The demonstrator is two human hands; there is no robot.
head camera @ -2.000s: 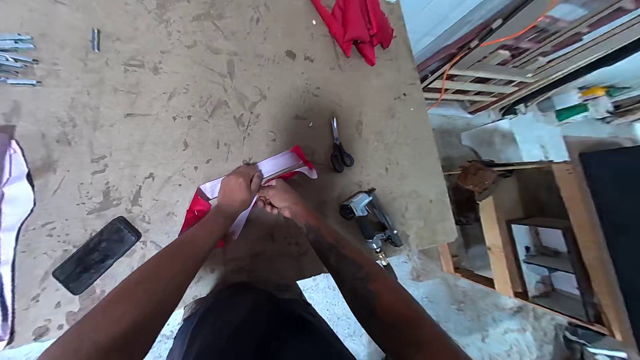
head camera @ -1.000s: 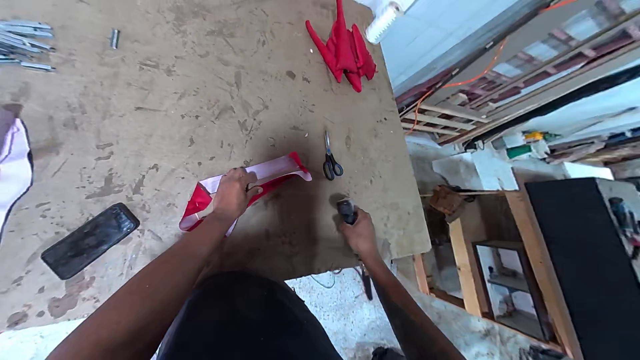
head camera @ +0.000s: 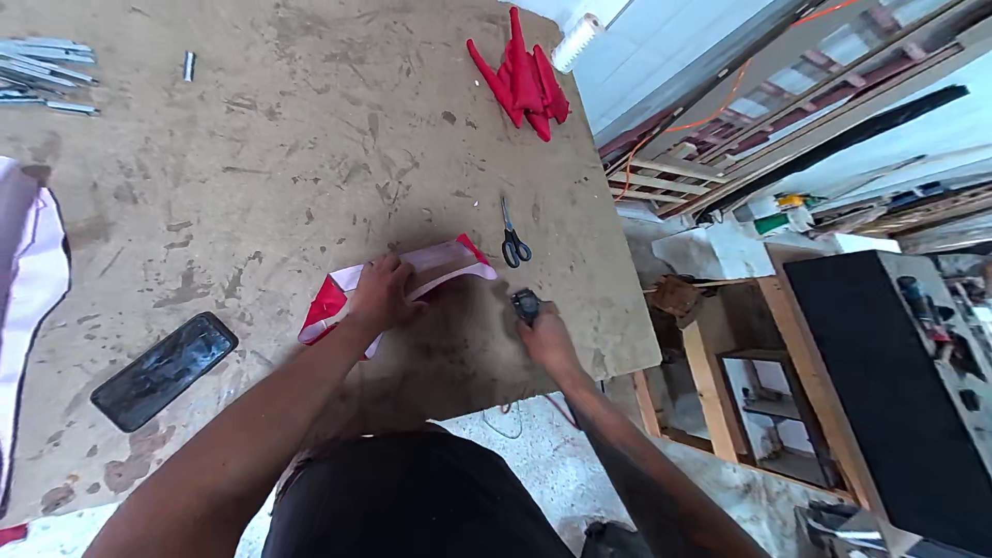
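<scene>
My left hand (head camera: 384,293) grips the middle of a strip-like piece with pale pink and red fabric (head camera: 325,306), lying on the worn table (head camera: 310,194). To its right, my right hand (head camera: 549,337) is closed around a pneumatic staple gun (head camera: 526,304), whose dark head points up and left; most of its body is hidden by the hand. Black-handled scissors (head camera: 514,246) lie just beyond the right end of the fabric, blades pointing away from me.
Red stuffed fabric pieces (head camera: 527,85) and a white roll (head camera: 577,43) are at the far right corner. Staple strips (head camera: 46,70) lie far left, one short strip (head camera: 189,67) apart. A smartphone (head camera: 164,372) and pale fabric (head camera: 39,279) are at left. Wooden frames (head camera: 709,387) stand beyond the right edge.
My right hand has left the fabric and now holds the staple gun, which lay on the table's right side two seconds ago. My left hand has stayed on the fabric.
</scene>
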